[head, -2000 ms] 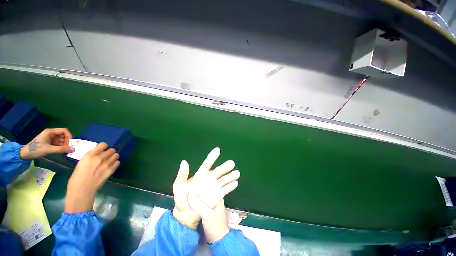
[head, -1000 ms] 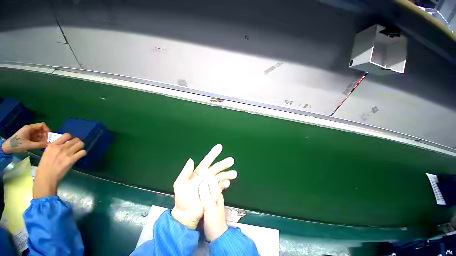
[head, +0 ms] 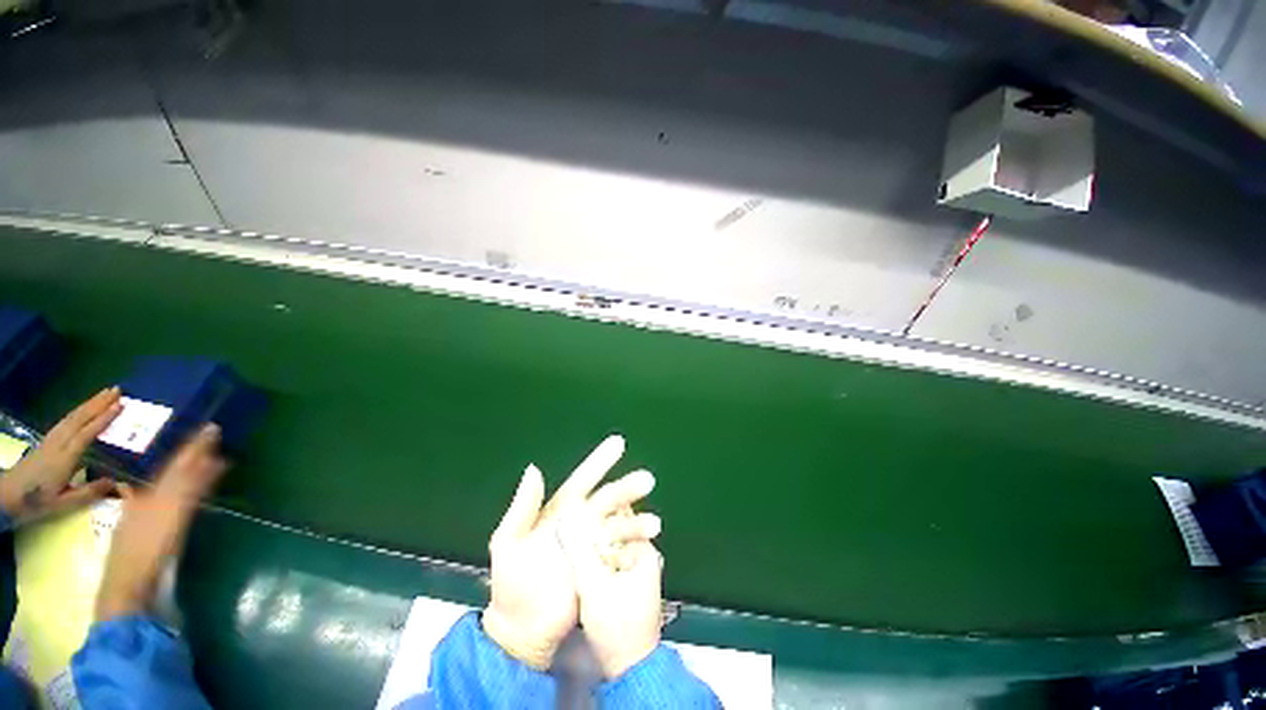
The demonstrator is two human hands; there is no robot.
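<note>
My left hand [head: 539, 562] and my right hand [head: 619, 590], both in white gloves, are together over the near edge of the green belt [head: 833, 486]. The left palm faces up with its thumb and fingers spread. The right hand lies against it, its fingers loosely bent and overlapping the left fingers. No object shows in either hand. A white paper sheet [head: 732, 677] lies on the bench under my sleeves, which hide part of it.
At left, a neighbour's bare hands [head: 150, 520] are at a navy box [head: 222, 395] bearing a white label [head: 135, 425]. Another navy box [head: 21, 354] stands farther left. Yellow paper [head: 58, 590] lies below. At right are a printed sheet [head: 1187, 523] and a navy box [head: 1236, 520].
My right hand has shifted across my left palm and now sits more beside it. At left, the neighbour's label now lies on the box, which has moved left. The sheet and box at right show more.
</note>
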